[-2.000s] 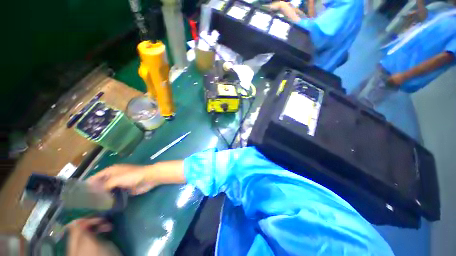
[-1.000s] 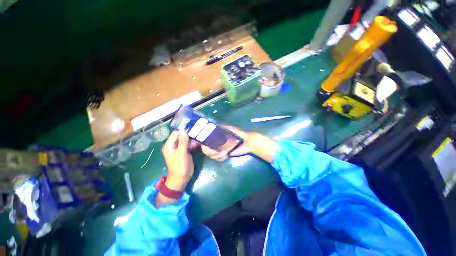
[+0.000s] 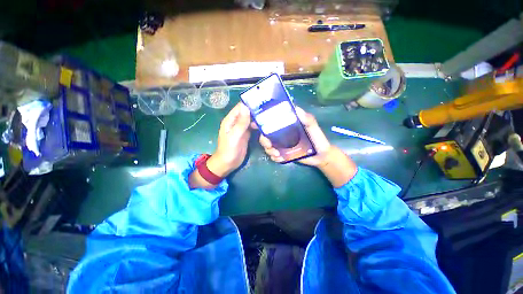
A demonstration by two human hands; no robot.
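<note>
A smartphone (image 3: 279, 119) with a lit screen is held above the green bench mat, tilted, its top end to the upper left. Pale notification-like panels show on its screen. My right hand (image 3: 307, 143) grips the phone's lower part, with fingers at its left edge and the palm behind its right side. My left hand (image 3: 234, 138), with a red band at the wrist, is beside the phone's left edge, fingers bent near it; whether the fingertips touch the phone cannot be told.
A green parts bin (image 3: 338, 80) and tape roll (image 3: 390, 87) stand behind right. Clear cups (image 3: 215, 96) stand behind left. A white-blue stick (image 3: 358, 135), yellow electric screwdriver (image 3: 470, 108) and its power box (image 3: 453, 159) are right. A drawer cabinet (image 3: 83, 118) and thin bar (image 3: 162, 147) are left.
The view has swung left and levelled from the right-hand trays. The phone now stands more upright in view, screen lit, its lower end in my right hand. My left hand has shifted lower along its edge.
</note>
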